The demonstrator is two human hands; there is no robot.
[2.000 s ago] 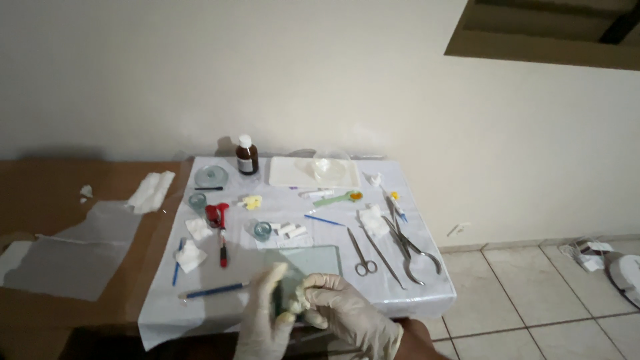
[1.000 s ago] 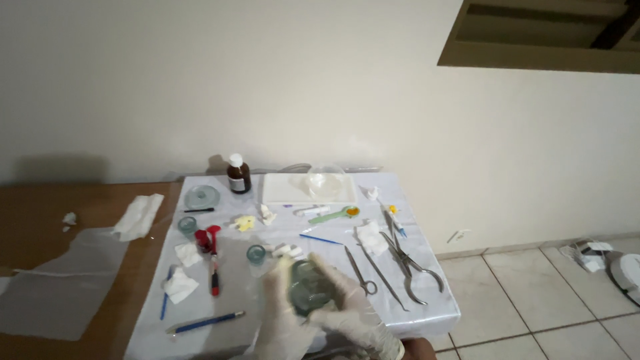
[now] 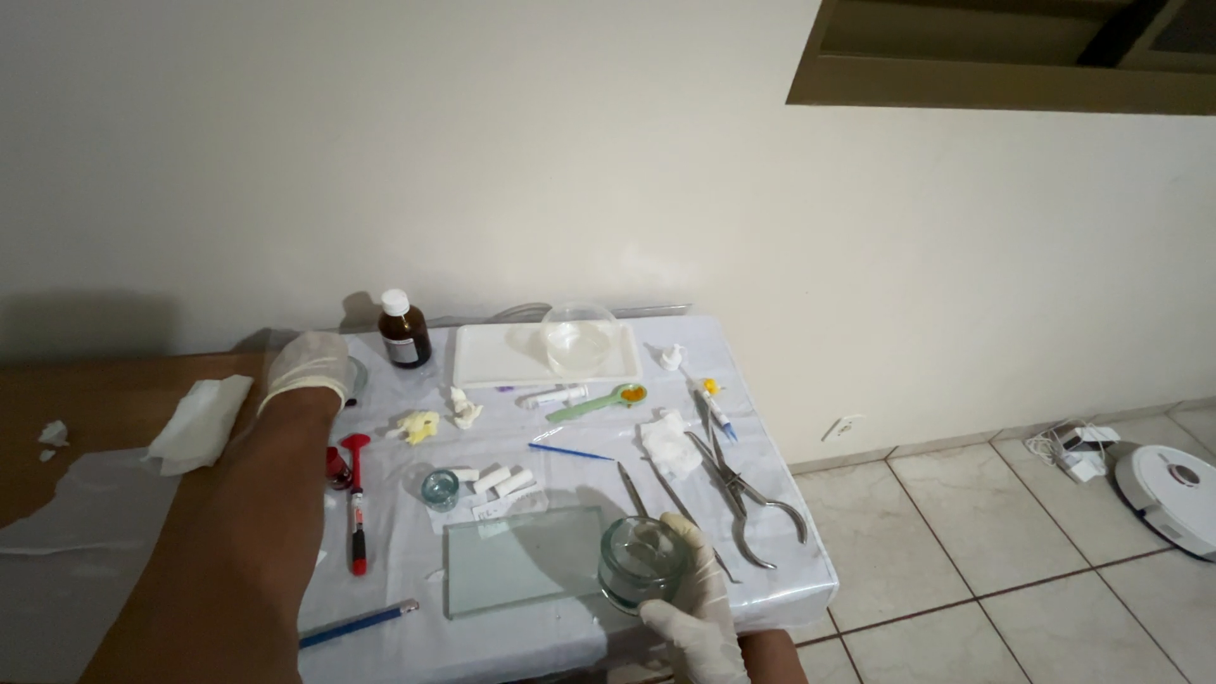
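Observation:
My gloved right hand (image 3: 698, 608) holds a round glass jar (image 3: 641, 562) over the right edge of a flat glass slab (image 3: 518, 560). My left arm stretches to the back left of the table, where my gloved left hand (image 3: 312, 366) is beside or over a round glass lid (image 3: 356, 377), its fingers hidden. An amber bottle with a white cap (image 3: 405, 330) stands right of that hand. Near the slab lie white cotton rolls (image 3: 501, 480) and a small glass dappen dish (image 3: 441, 489). Metal forceps (image 3: 746, 503) lie to the right of the jar.
A white tray (image 3: 494, 356) bears a clear bowl (image 3: 578, 342) at the back. A green spoon (image 3: 598, 403), a syringe (image 3: 717, 413), gauze (image 3: 672, 445), a blue applicator (image 3: 570, 451), a red-and-black tool (image 3: 357, 513) and a blue pencil (image 3: 359, 624) lie around. A robot vacuum (image 3: 1173, 494) is on the floor.
One second ago both hands were together around the glass jar at the front. My left hand has let go and moved to the back left; my right hand keeps the jar.

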